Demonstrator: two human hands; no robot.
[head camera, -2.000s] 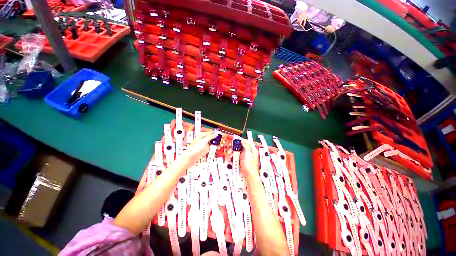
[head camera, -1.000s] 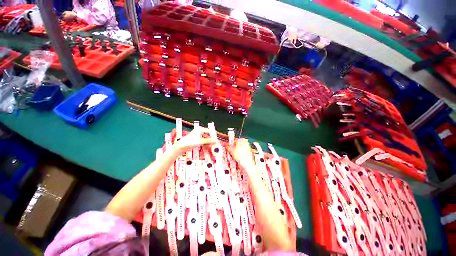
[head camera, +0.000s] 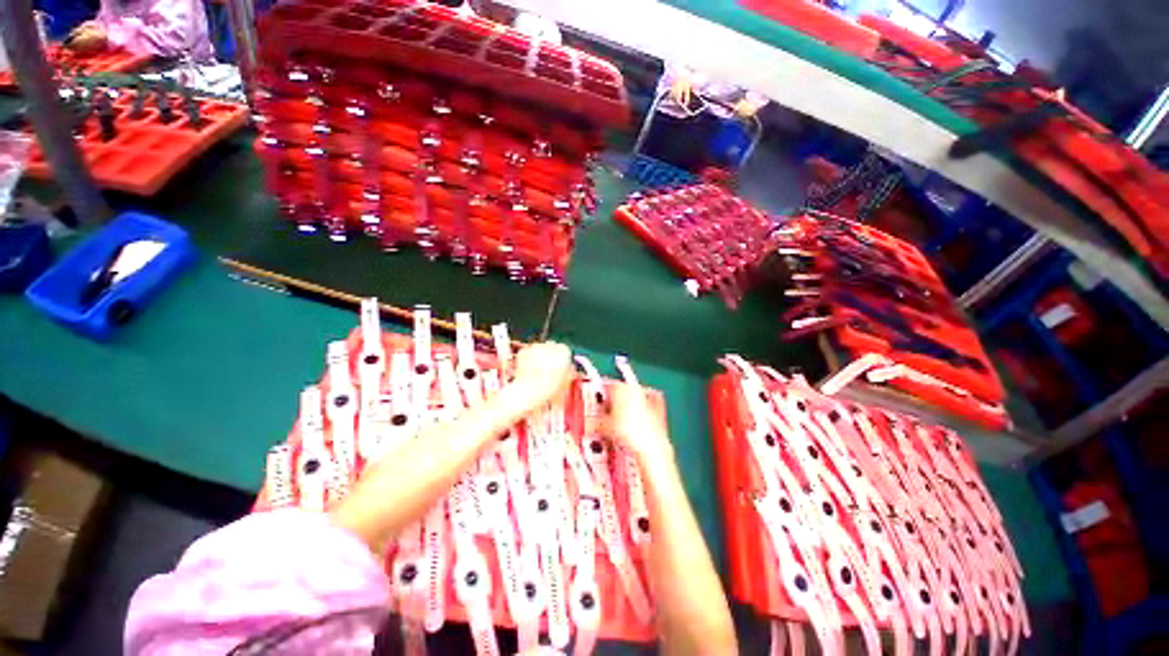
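Note:
Watches with pale straps (head camera: 492, 487) lie face down in rows over the red-orange watch tray (head camera: 654, 413) in front of me, each with a black dot on its back. Several straps stick out past the tray's back edge. My left hand (head camera: 544, 369) is at the tray's back edge, right of the middle, with its fingers bent down. My right hand (head camera: 628, 415) is just to the right, low over the watches near the tray's right side. The fingertips of both hands are small and blurred, so what they hold is hidden.
A second tray of pale-strapped watches (head camera: 876, 523) lies at right. Behind the work tray are a thin wooden strip (head camera: 336, 295) and a tall stack of red trays (head camera: 423, 167). A blue parts bin (head camera: 113, 274) is at left, dark-strapped watches (head camera: 885, 295) at far right. People are partly visible behind.
The view has swung right. Both hands have moved from the tray's middle toward its right side, uncovering watches at left. The dark watch cases seen in both hands two seconds ago no longer show there.

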